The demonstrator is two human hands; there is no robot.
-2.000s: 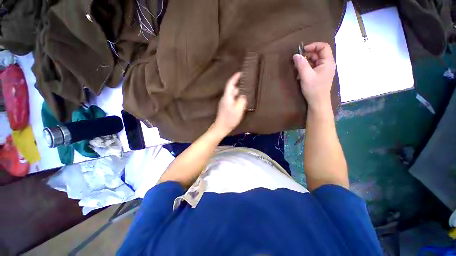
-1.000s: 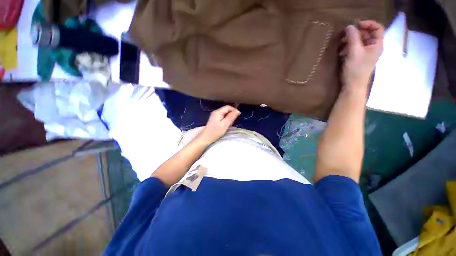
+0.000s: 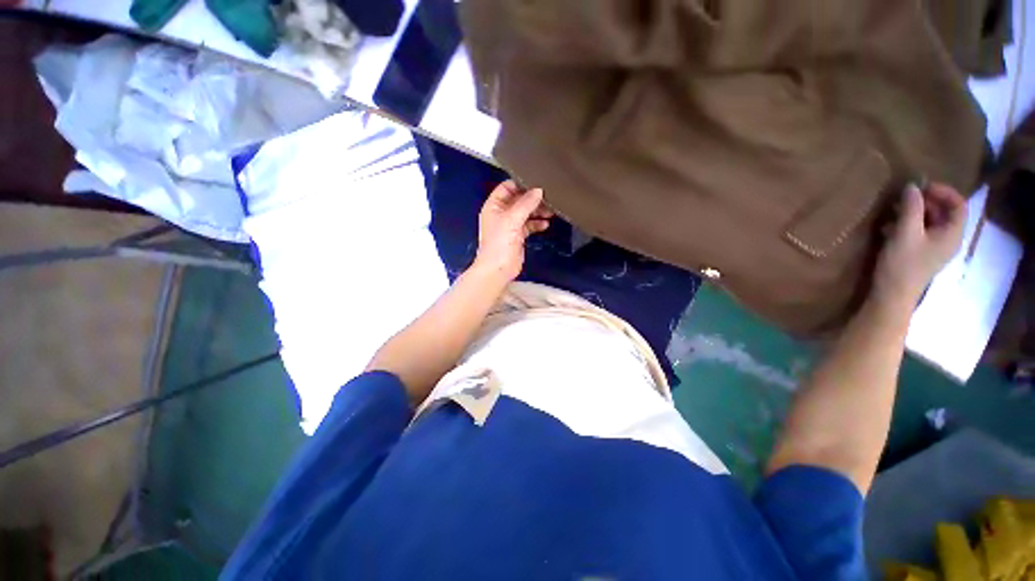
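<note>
A brown coat (image 3: 704, 159) hangs over the near table edge towards the lap, with a pale dashed outline around a pocket flap (image 3: 840, 207) at its right. My left hand (image 3: 507, 227) pinches the coat's lower left edge between thumb and fingers. My right hand (image 3: 922, 238) is at the coat's right side, beside the pocket flap, fingers curled at the cloth; a small dark tip shows at the fingertips, too small to name. A small pale shiny spot, perhaps a button (image 3: 710, 272), sits on the coat's lower edge.
A smartphone (image 3: 418, 62) lies at the table edge at upper left. Crumpled plastic bags (image 3: 159, 125) and white cloth (image 3: 341, 238) are at left. Loose threads lie on dark blue cloth over the lap. Yellow cloth (image 3: 987, 545) is at lower right above the green floor.
The view has shifted. My left hand went from the pocket flap down to the lap, then up to the coat's edge, which it now holds. The right hand has moved rightwards in the picture.
</note>
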